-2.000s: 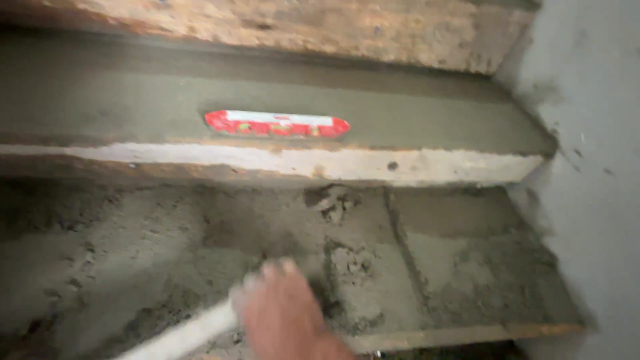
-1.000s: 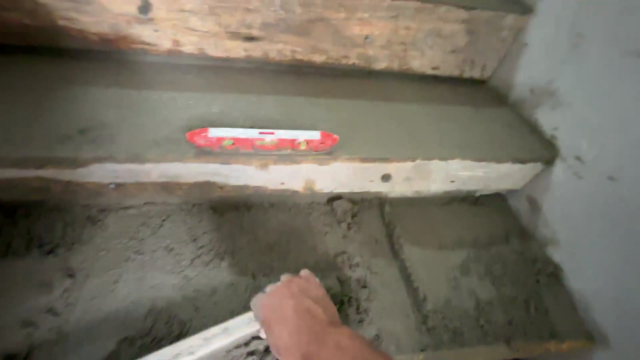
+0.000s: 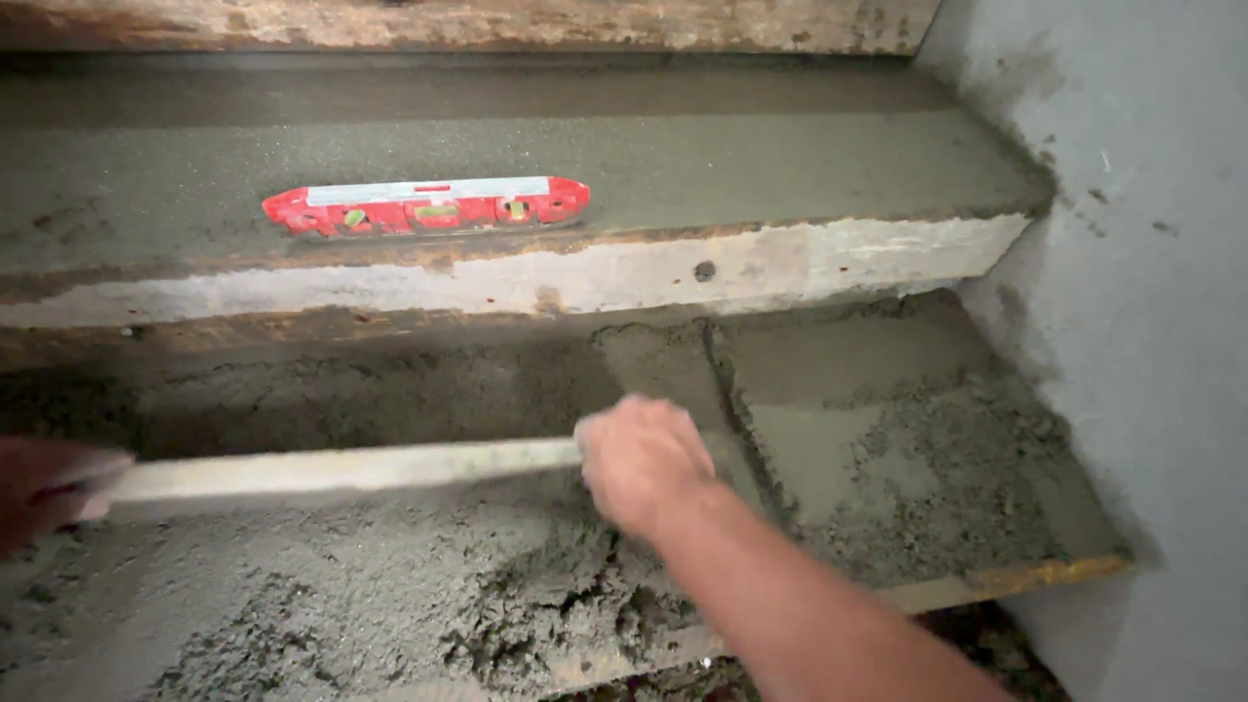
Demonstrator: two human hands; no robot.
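My right hand (image 3: 643, 463) grips the right end of a pale straight bar (image 3: 361, 471), and my left hand (image 3: 54, 487), blurred at the left edge, is closed on its other end. The bar lies across the wet concrete of the lower stair tread (image 3: 322, 556). Rough, crumbly concrete shows in front of it; behind it the surface is in shadow. A narrow groove (image 3: 746, 419) runs front to back just right of my right hand. On the smooth upper tread (image 3: 731, 151) rests a red torpedo level (image 3: 429, 207) with several vials.
A wooden form board (image 3: 799, 258) fronts the upper tread, and another board (image 3: 468, 24) stands above it. On the right rises a grey plastered wall (image 3: 1160, 292) with cement splashes. The lower tread has a board edge (image 3: 1053, 577) along its front.
My right hand has moved deeper over the lower tread with the bar, which now lies closer to level across the view. My left hand has come into view on its left end.
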